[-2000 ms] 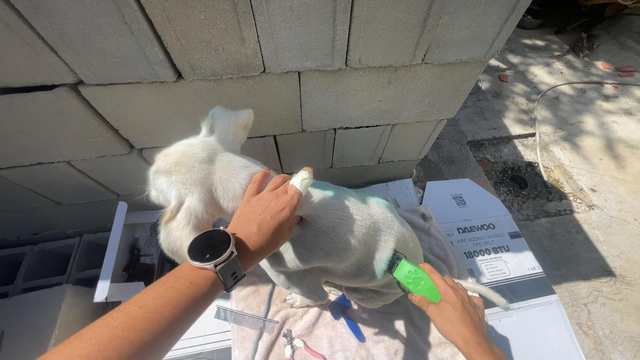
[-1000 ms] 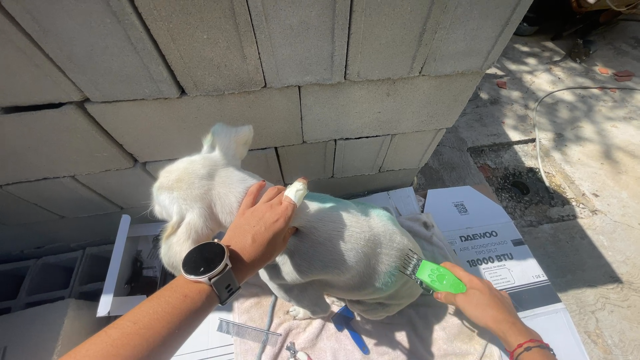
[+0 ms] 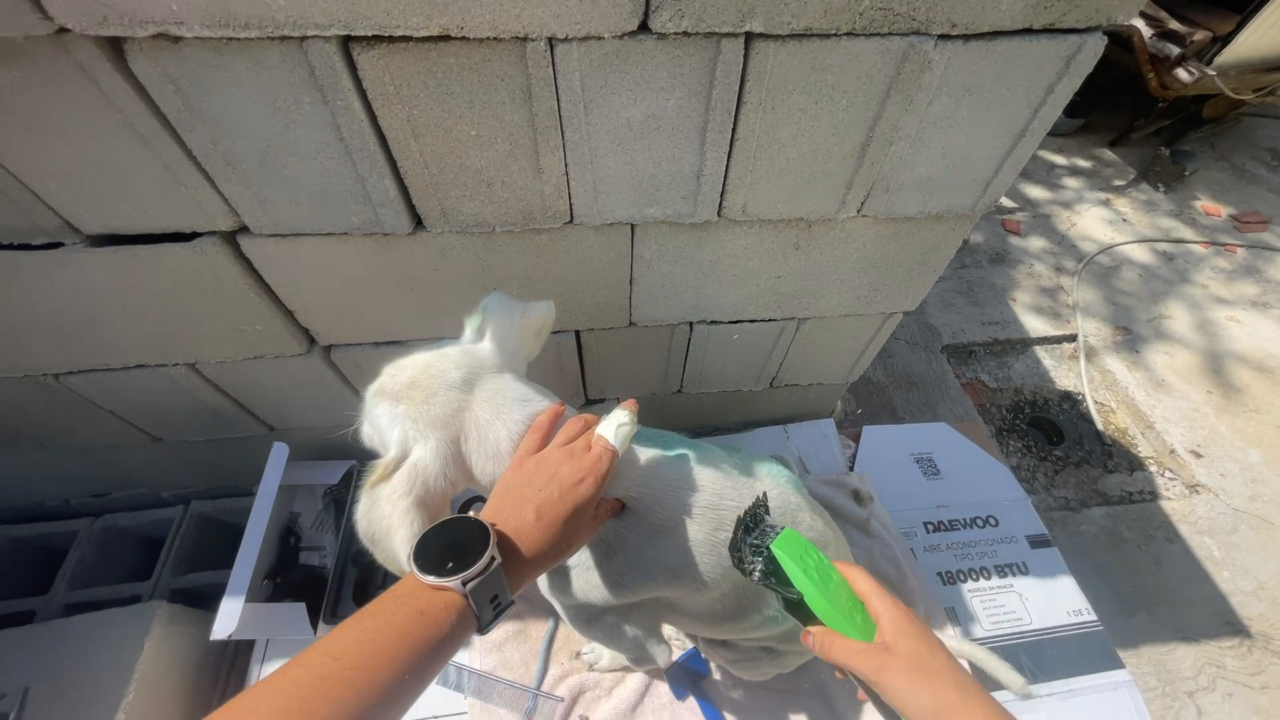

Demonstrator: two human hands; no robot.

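Note:
A white dog [image 3: 690,510] sits on a pink towel [image 3: 610,697], facing left toward the block wall. My left hand [image 3: 560,485], with a white wrap on one finger and a watch on the wrist, lies fingers spread on the dog's upper back. My right hand [image 3: 885,640] grips a green-handled grooming brush [image 3: 825,585], whose dark bristles are at the dog's flank. A metal comb [image 3: 500,688] and a blue tool [image 3: 690,680], only partly visible, lie below the dog.
A concrete block wall [image 3: 440,270] rises behind the dog. An open white box [image 3: 250,550] and hollow blocks [image 3: 120,555] stand at left. Flattened printed cardboard [image 3: 960,500] lies at right; beyond it are a drain hole [image 3: 1045,430] and a hose [image 3: 1078,310] on the concrete ground.
The brush in my right hand has moved from near the dog's rump to farther forward on its side. My left hand remains on its back. The pink-handled tool seen earlier is out of view.

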